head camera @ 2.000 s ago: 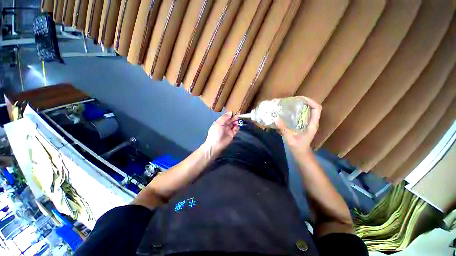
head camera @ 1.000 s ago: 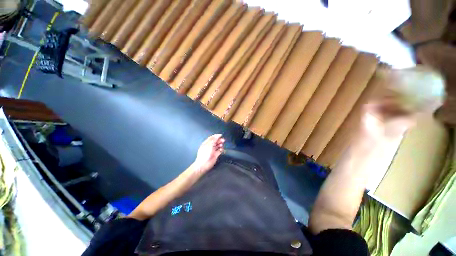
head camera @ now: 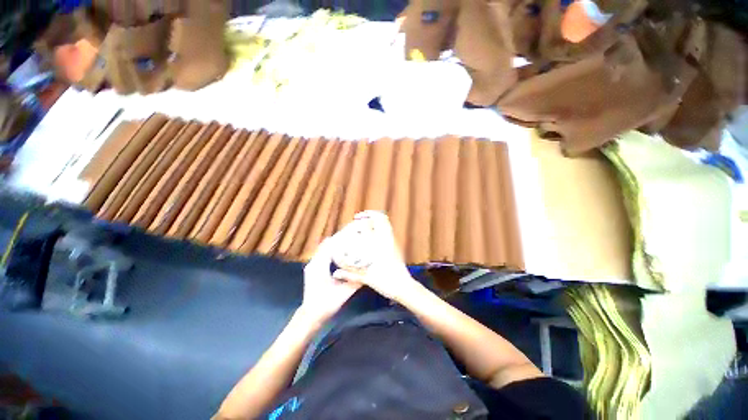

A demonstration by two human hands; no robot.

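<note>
Many brown panels (head camera: 480,201) lie in an overlapping row on the white-topped table. Some panels at the left and middle show darker, shiny streaks along their edges. My left hand (head camera: 320,275) and my right hand (head camera: 384,258) meet at the near edge of the row, in front of its middle. Between them they hold a small whitish thing, which looks like the glue bottle (head camera: 353,248). It is blurred and mostly covered by my fingers, and its nozzle cannot be made out.
Shaped brown pieces (head camera: 607,90) are piled at the back right, with more (head camera: 135,53) at the back left. A tan sheet (head camera: 581,209) lies right of the row. Yellow-green strips (head camera: 611,349) hang at the near right. A metal frame (head camera: 102,279) stands low left.
My right hand has come back from the far right with the bottle and met my left hand at the row's middle. The view has turned and now shows the whole row and the table behind.
</note>
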